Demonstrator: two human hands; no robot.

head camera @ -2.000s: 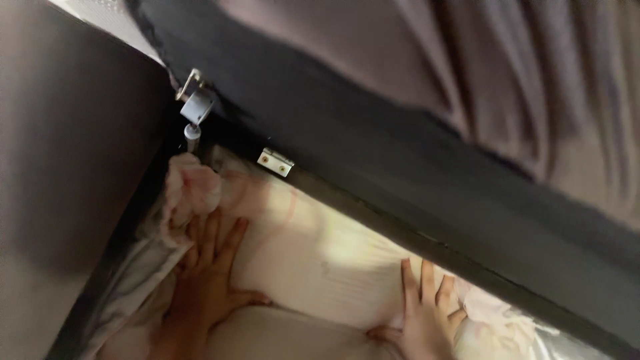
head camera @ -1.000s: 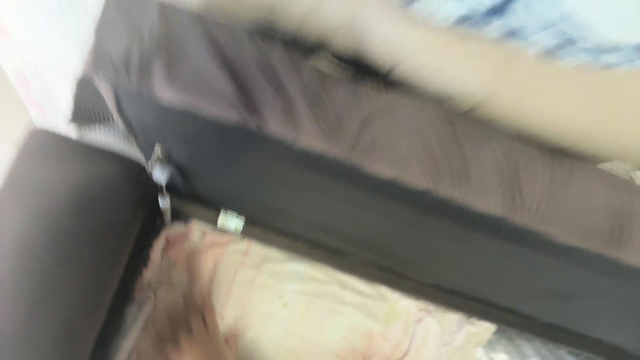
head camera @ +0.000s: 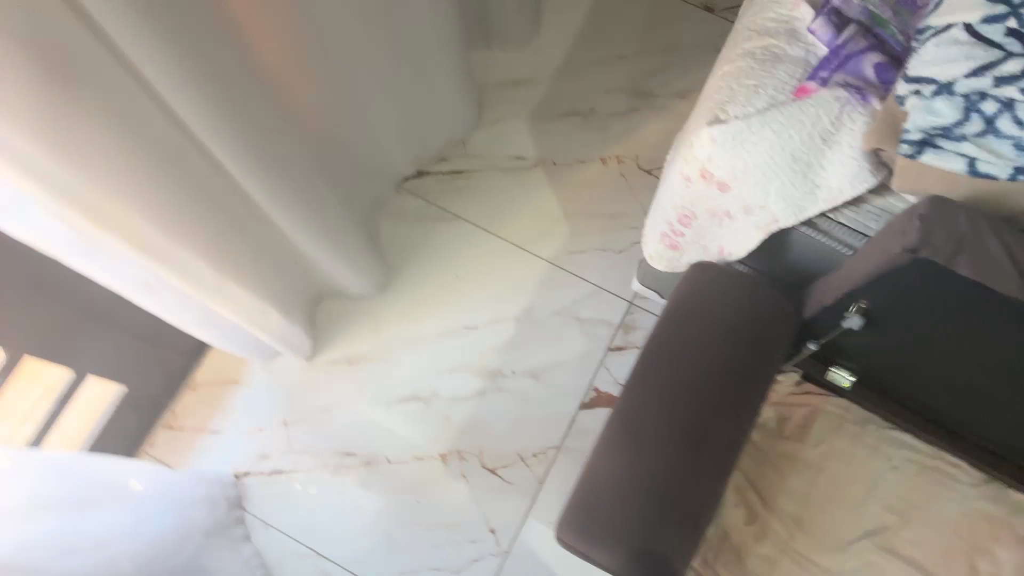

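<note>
Neither my left hand nor my right hand shows in the head view now. At the right stands a padded piece of furniture, its dark brown armrest (head camera: 680, 424) running down beside an open compartment. Pale, creased fabric (head camera: 864, 488) lies in that compartment. Above it the dark underside of a raised seat (head camera: 936, 360) is tilted up, with a metal hinge (head camera: 840, 377) at its lower edge and a metal rod fitting (head camera: 853, 320) near its left end.
A white towel with pink marks (head camera: 744, 176) drapes over the furniture's back part, beside purple cloth (head camera: 860, 56) and blue-and-white patterned fabric (head camera: 964, 96). Marble-look floor tiles (head camera: 416, 384) span the middle. A pale curtain (head camera: 200, 160) hangs at the left, with a white rounded thing (head camera: 112, 512) below.
Both hands lay spread on the fabric in the compartment two seconds ago; now both are out of view. The view has swung far left, to the floor and curtain.
</note>
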